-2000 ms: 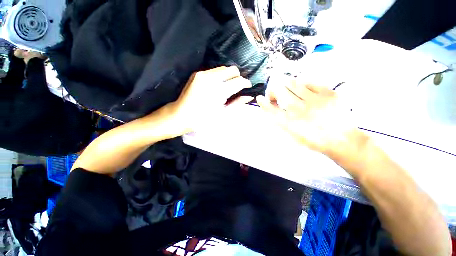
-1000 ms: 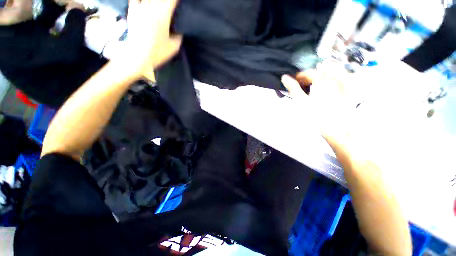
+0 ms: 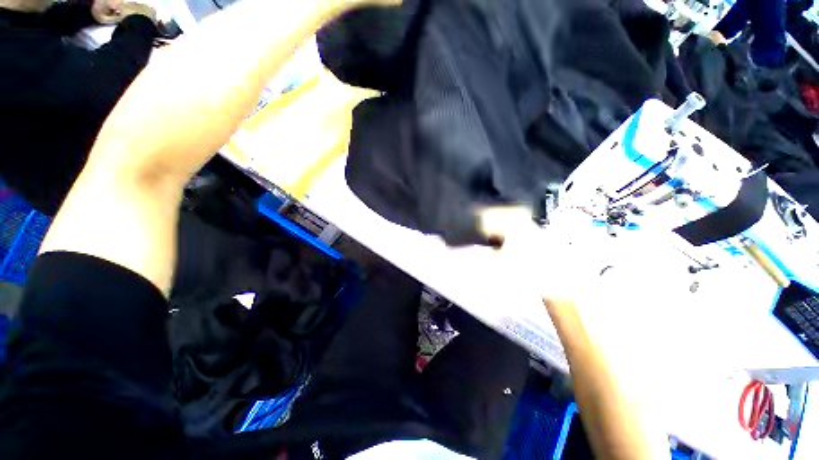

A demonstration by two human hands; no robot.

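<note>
A large dark garment with fine pale stripes [image 3: 467, 117] lies spread and folded over the table left of the sewing machine [image 3: 648, 153]. My left forearm reaches up across the table to the top edge, where the hand is cut off. My right hand [image 3: 519, 241] is washed out by glare, just left of and below the needle area. Its fingertips pinch the garment's near edge. The needle and presser foot cannot be made out clearly.
White table [image 3: 431, 269] with a yellowish left part [image 3: 310, 126]. Red-handled snips [image 3: 756, 411] at the lower right. A black strip [image 3: 727, 216] crosses the machine. Dark cloth [image 3: 260, 314] and blue crates [image 3: 539, 427] below. Another person's hand [image 3: 135, 13] at upper left.
The view has shifted, showing more of the machine and the snips. My left arm has reached farther up and away, and the garment is spread out more. My right hand stays near the needle area.
</note>
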